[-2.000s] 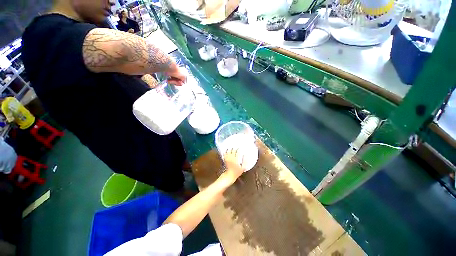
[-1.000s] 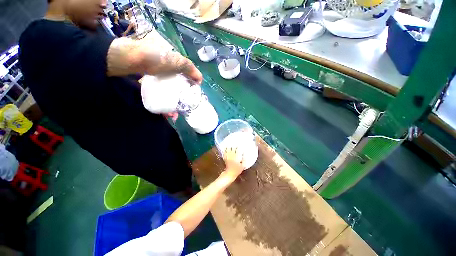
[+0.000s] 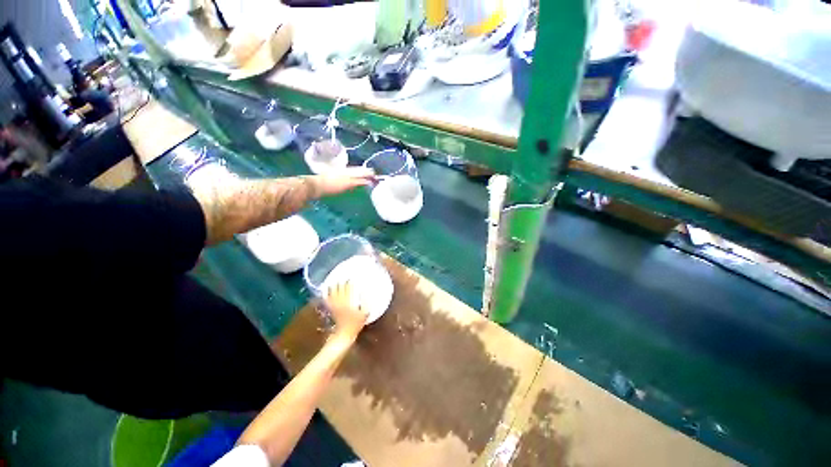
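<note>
A clear container with a white base (image 3: 369, 281) lies tilted on the far-left corner of the tan cardboard sheet (image 3: 319, 360), its clear open end towards the back left. My left hand (image 3: 344, 310) is on the near side of its white base, fingers spread against the surface. The hidden palm side does not show. My right hand is out of the picture. The cardboard has a dark wet patch (image 3: 437, 374) just right of the container.
A coworker in black (image 3: 100, 292) stands at left, an arm reaching across to a container (image 3: 397, 198) on the green conveyor (image 3: 437, 223). More containers stand behind it. Another (image 3: 284, 244) lies beside mine. A green post (image 3: 528, 182) and shelf edge rise beyond. A lime bucket (image 3: 141, 442) is at lower left.
The view has swung to the right. The coworker's container has gone from above the bench, and a third container now stands on the conveyor at their hand. My left hand stays on its container.
</note>
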